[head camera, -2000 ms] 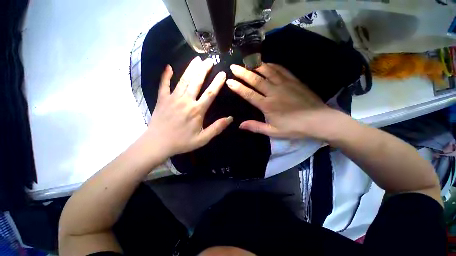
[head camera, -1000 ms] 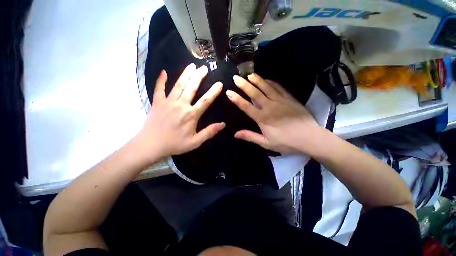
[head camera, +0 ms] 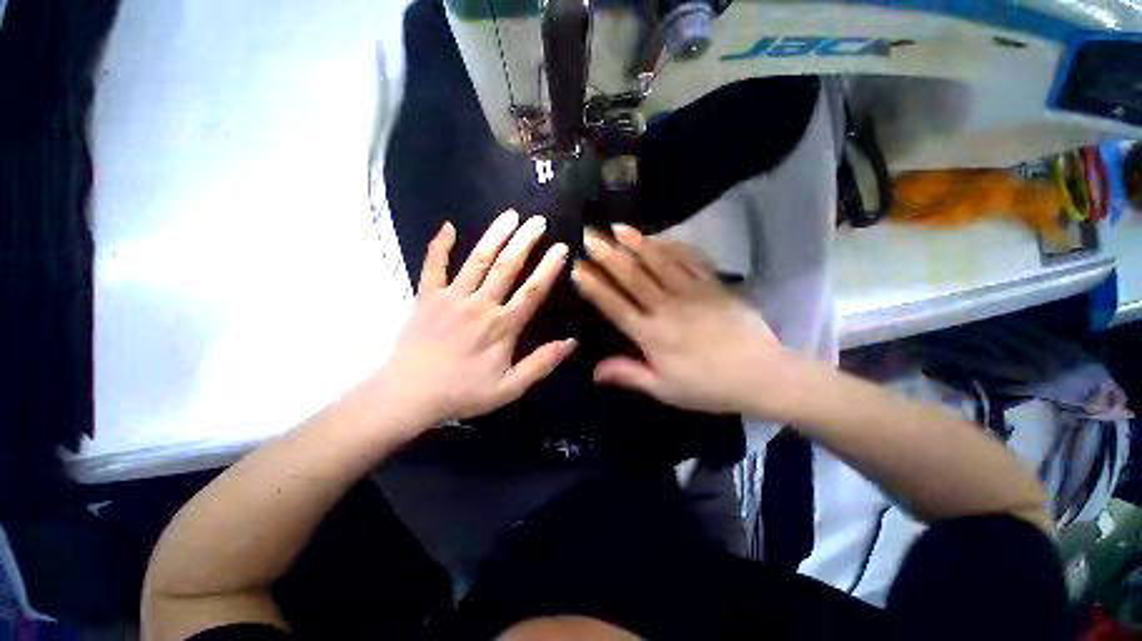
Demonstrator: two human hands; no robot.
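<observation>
A black garment panel (head camera: 470, 157) lies under the presser foot (head camera: 545, 172) of the white sewing machine (head camera: 802, 44) and hangs over the table's front edge. Its pale reverse shows to the right of the foot. My left hand (head camera: 482, 319) lies flat on the panel left of centre, fingers spread and pointing to the foot. My right hand (head camera: 676, 326) lies on it to the right, fingertips a little below the foot, slightly blurred. Neither hand grips anything visible. The needle point cannot be made out.
A long black pile of cut pieces (head camera: 44, 251) lies along the left of the white table (head camera: 226, 251). Black scissor handles (head camera: 864, 175), an orange fuzzy bundle (head camera: 977, 197) and coloured rings (head camera: 1080, 185) are on the right. Scraps (head camera: 1027, 426) are heaped at the lower right.
Both hands have moved back from the presser foot toward my body. The panel has shifted and turned, showing more pale reverse at right. The scissor handles now show beyond it.
</observation>
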